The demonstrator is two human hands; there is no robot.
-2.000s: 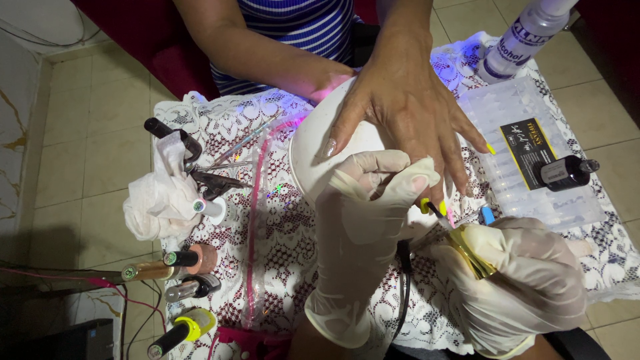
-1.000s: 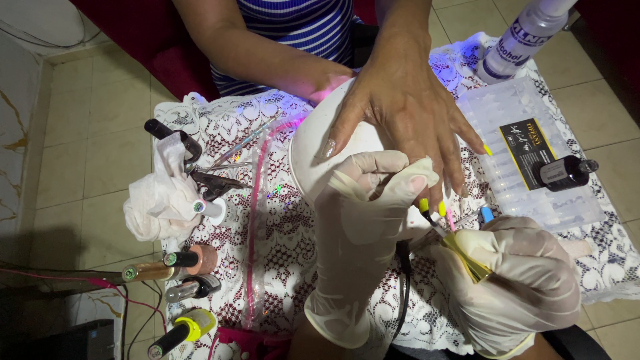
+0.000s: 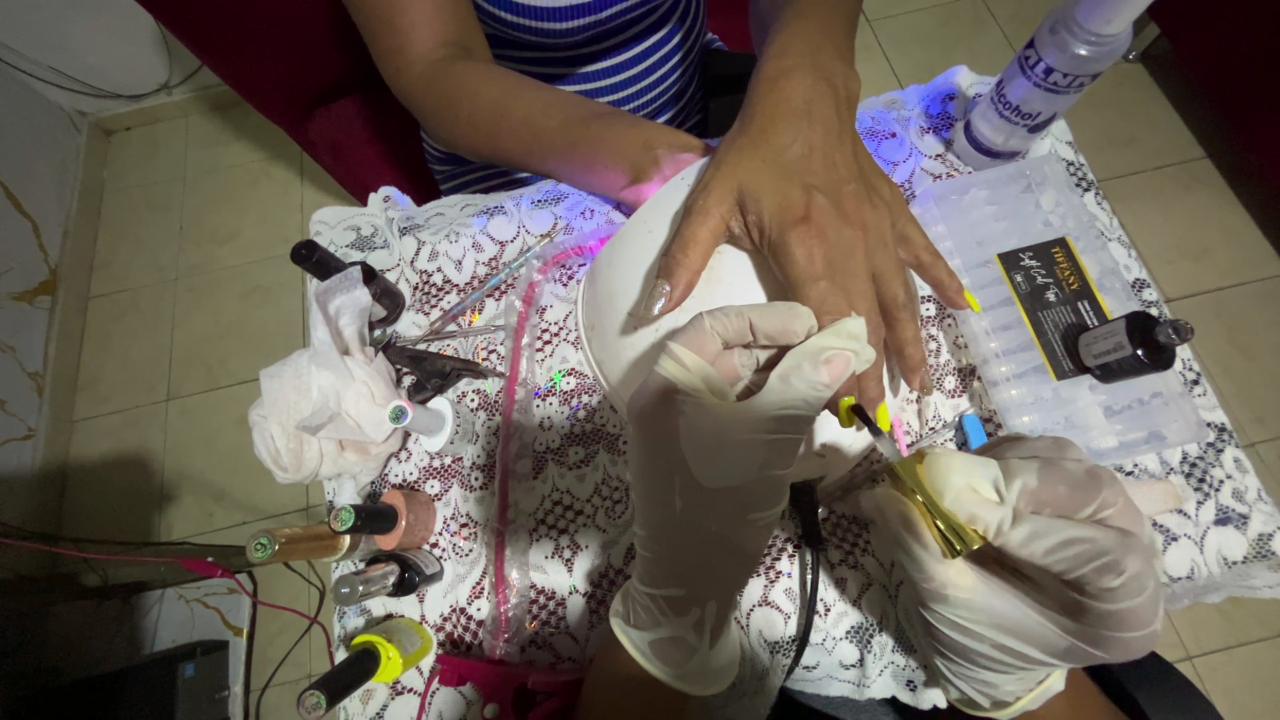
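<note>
My left hand (image 3: 750, 400), in a white glove, has its fingers closed on a finger of another person's hand (image 3: 820, 220). My gloved right hand (image 3: 1010, 540) holds the gold cap of a nail polish brush (image 3: 935, 505); the brush's dark bristles touch or nearly touch a yellow nail (image 3: 848, 411). Beside it is a second yellow nail, and the little finger's nail is yellow too. The other person's thumb nail (image 3: 656, 298) is glittery. That hand rests over a white rounded nail lamp (image 3: 640, 300), whose lower part my left hand covers.
At left on the lace cloth (image 3: 580, 560) stand several polish bottles, one neon yellow (image 3: 403, 648), by a crumpled white wipe (image 3: 315, 410) and black nippers (image 3: 435, 370). At right are a clear tip box (image 3: 1060, 300), a dark bottle (image 3: 1125, 346) and an alcohol bottle (image 3: 1040, 85). A black cable (image 3: 808, 580) runs below.
My right hand and the brush have shifted slightly about the yellow nails. My left hand and the other person's hand stay nearly still.
</note>
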